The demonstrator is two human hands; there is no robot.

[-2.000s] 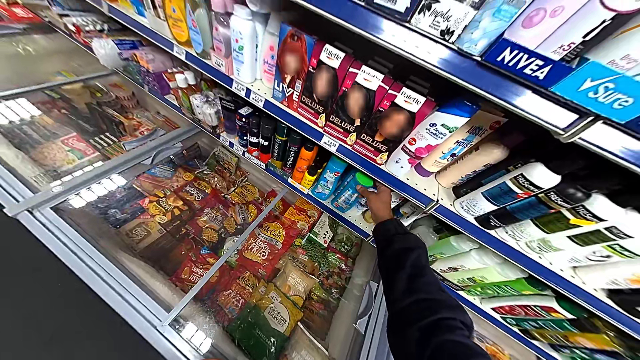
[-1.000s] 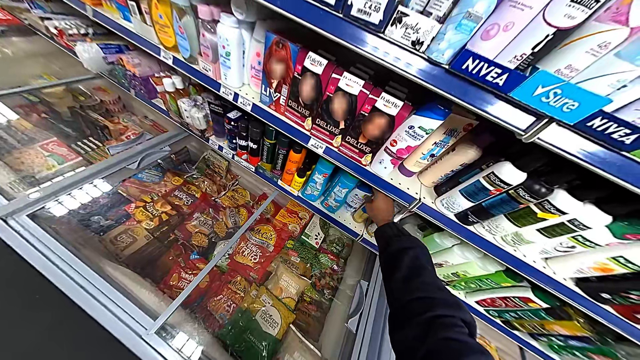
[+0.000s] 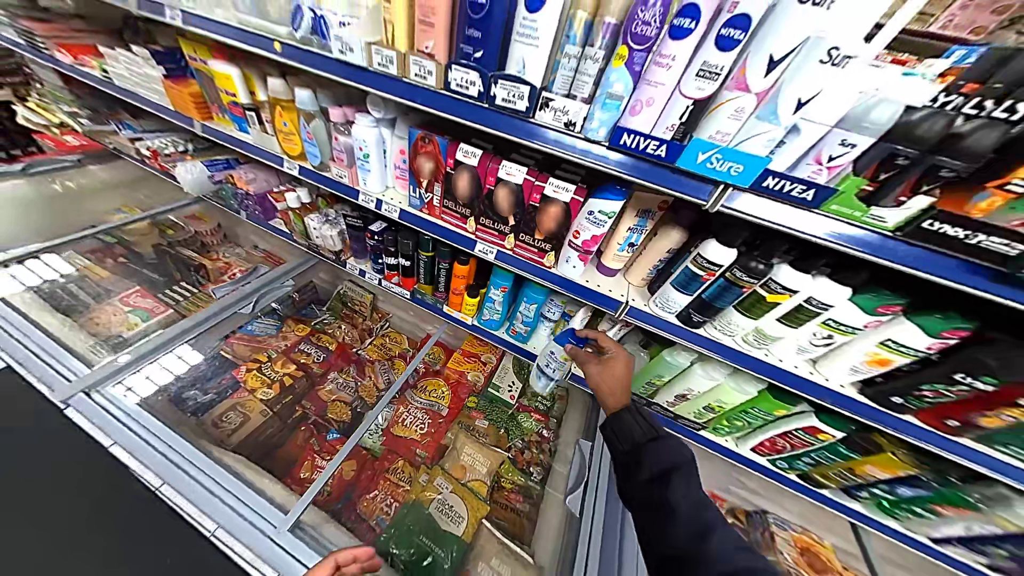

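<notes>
My right hand point(image 3: 606, 370), in a dark sleeve, grips a small white bottle with a blue cap point(image 3: 552, 362) by its cap end. It holds the bottle tilted just in front of the lower shelf, over the edge of the glass-topped freezer. Similar white bottles point(image 3: 550, 310) stand on that shelf behind it, beside light-blue bottles point(image 3: 526, 310). My left hand point(image 3: 348, 562) shows only partly at the bottom edge, above the freezer, its fingers extended and nothing seen in them.
A chest freezer with a metal frame point(image 3: 360, 444) holds bagged frozen food, such as a red bag of fries point(image 3: 426, 408). Above are hair-colour boxes point(image 3: 504, 204), shampoo bottles point(image 3: 692, 276) and deodorant cans point(image 3: 724, 72). Green bottles point(image 3: 700, 384) lie tilted at the lower right.
My right hand has come out from the lower shelf with the white, blue-capped bottle in it. My left hand has come into view at the bottom. The view has shifted.
</notes>
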